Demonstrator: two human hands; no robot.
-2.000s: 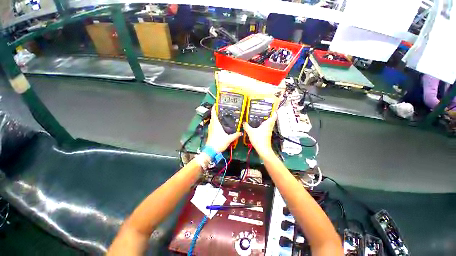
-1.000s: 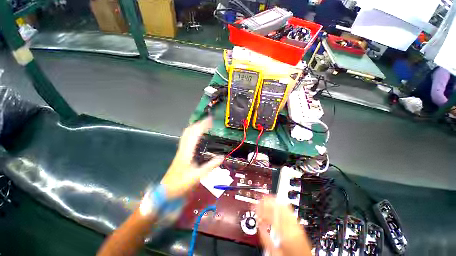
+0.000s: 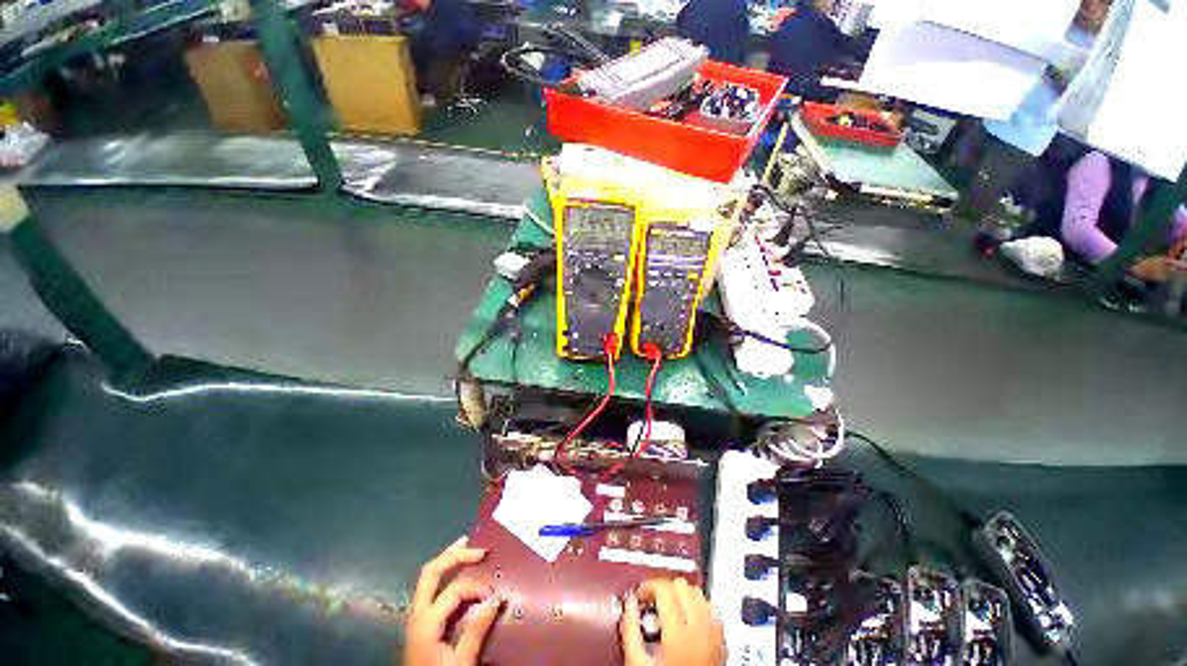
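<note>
My left hand [image 3: 449, 612] rests at the left edge of the dark-red test box [image 3: 573, 586], fingers apart, holding nothing. My right hand [image 3: 677, 627] has its thumb and fingers around the rotary knob [image 3: 648, 622] at the panel's right. A blue pen [image 3: 573, 530] lies across a white paper slip [image 3: 536, 501] and the rows of small switches. Two yellow-edged multimeters [image 3: 596, 280] stand upright on the green shelf behind, with red leads running down to the box. Both hands are partly cut off by the bottom edge.
A white power strip [image 3: 737, 572] with black plugs lies right of the box. Open adapter units [image 3: 932, 612] lie farther right, among black cords. A red parts bin [image 3: 651, 130] sits above the meters. A second power strip [image 3: 768, 280] is on the shelf. A person's sleeve [image 3: 1091, 208] shows far right.
Both hands have come down from the multimeters to the test box. The left hand now rests on its left edge, and the right hand has closed on the knob. The view has shifted slightly.
</note>
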